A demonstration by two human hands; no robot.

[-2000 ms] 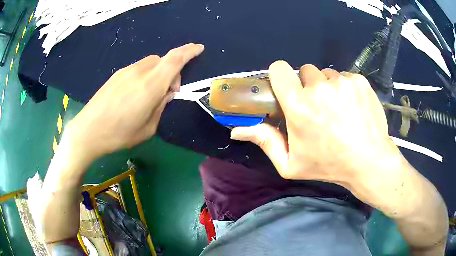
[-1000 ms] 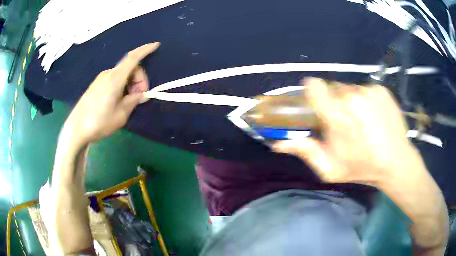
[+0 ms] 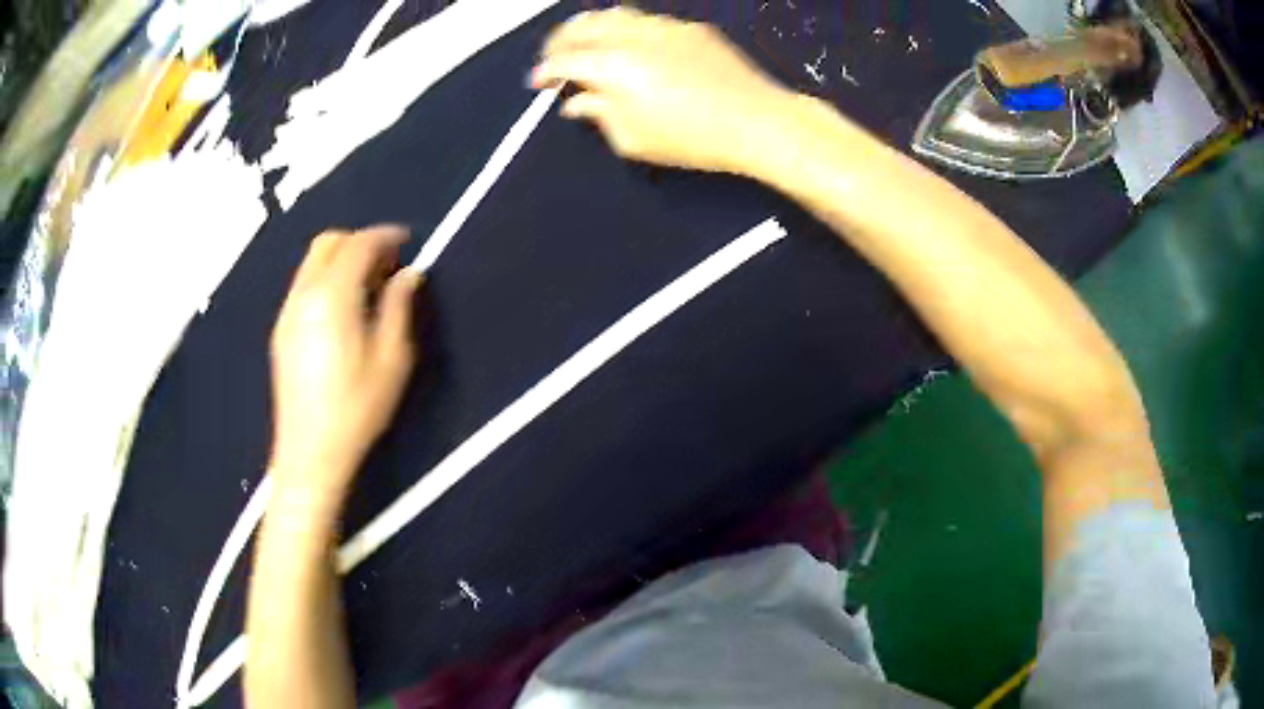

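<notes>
A long white fabric strip runs between my two hands over the dark cloth. My left hand pinches it at the left of centre, its fingers partly blurred. My right hand holds its upper end at the top centre. The strip passes under my left forearm and curves to a fold at the bottom left. Its other arm, a straight white length, lies flat across the cloth, its end showing at the centre right. The steam iron stands at the upper right, apart from both hands.
A broad pile of white strips lies along the left edge, with another white bunch at the upper left. Clear film with yellow is behind the pile. A pale sheet lies beside the iron. Green floor shows at the lower right.
My right hand has let go of the iron, which now stands at the upper right, and has taken hold of a strip. The view has swung towards the pile at the left.
</notes>
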